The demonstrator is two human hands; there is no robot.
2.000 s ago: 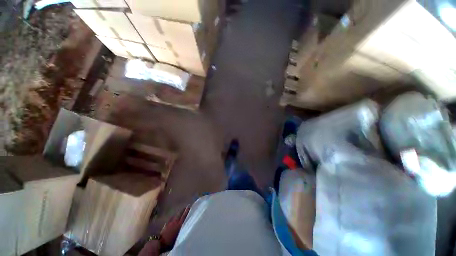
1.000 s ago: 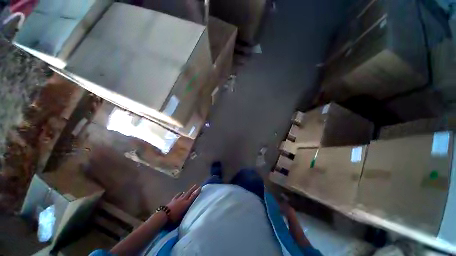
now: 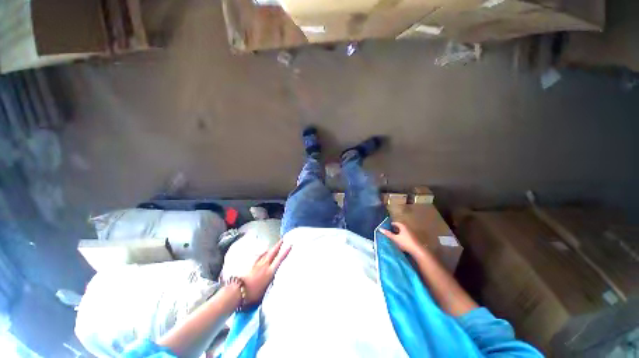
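Observation:
My left hand (image 3: pixel 262 273), with a beaded bracelet at the wrist, lies with fingers apart against the side of my light top (image 3: pixel 322 294) and holds nothing. My right hand (image 3: pixel 403 240) is closed at the front edge of my blue overshirt (image 3: pixel 410 301). Neither hand touches goods. Bulging white woven sacks (image 3: pixel 140 301) lie at the lower left, beside and behind my left arm. A brown carton (image 3: pixel 427 227) with a white label stands close by my right hand, partly hidden by my arm.
Large cartons (image 3: pixel 532 269) stand at the lower right. Across the concrete floor (image 3: pixel 210 126), more cartons (image 3: pixel 378 17) line the top edge, and an open carton (image 3: pixel 70 28) stands at the upper left. Paper or film scraps (image 3: pixel 459 54) lie near them. A pale flat block (image 3: pixel 126 252) rests on the sacks.
The view has turned to the right, so the cartons that were ahead left now lie across the top. The sacks have come into view at the lower left. My right hand now grips the overshirt edge.

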